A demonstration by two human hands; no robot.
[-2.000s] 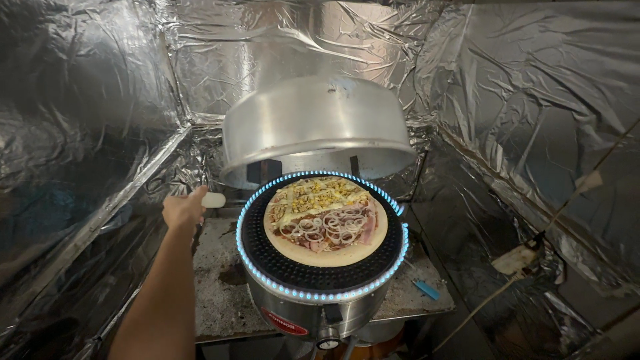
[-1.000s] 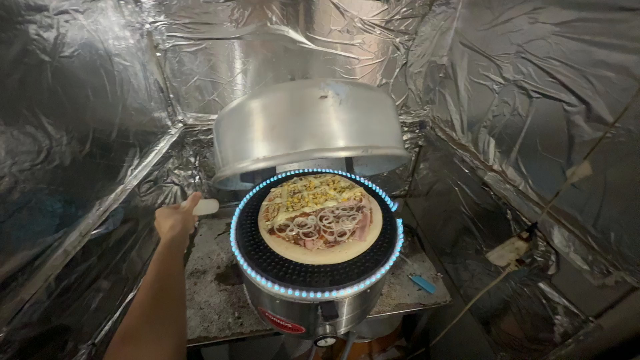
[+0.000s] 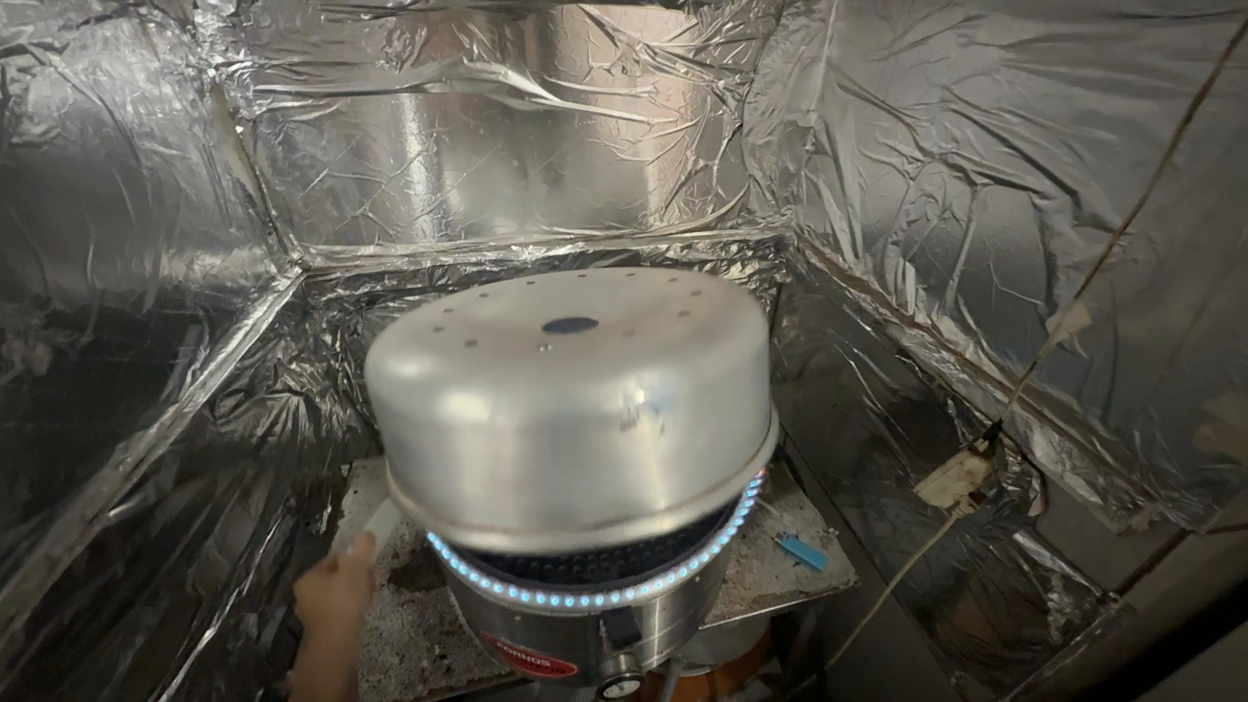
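My left hand [image 3: 336,595], blurred, is closed around a pale handle [image 3: 383,524] at the left of the round gas pizza oven. The domed aluminium lid [image 3: 575,429], with a centre hole and small holes around it, hangs tilted low over the oven, its front rim a little above the black studded plate [image 3: 624,564]. A ring of blue flames [image 3: 575,600] burns around the plate's edge. The lid hides the pizza. Below are the steel oven body [image 3: 585,634] with a red badge and a dial gauge [image 3: 620,686]. My right hand is out of view.
Crumpled foil lines the walls [image 3: 507,166] around the oven. The oven stands on a stained, speckled slab [image 3: 419,624]. A light blue object [image 3: 802,552] lies on the slab at the right. A cable with a grimy connector block [image 3: 955,478] hangs along the right wall.
The lid, raised behind the plate in both earlier frames, has come down and forward over it and covers the pizza. My left hand has moved lower with the handle.
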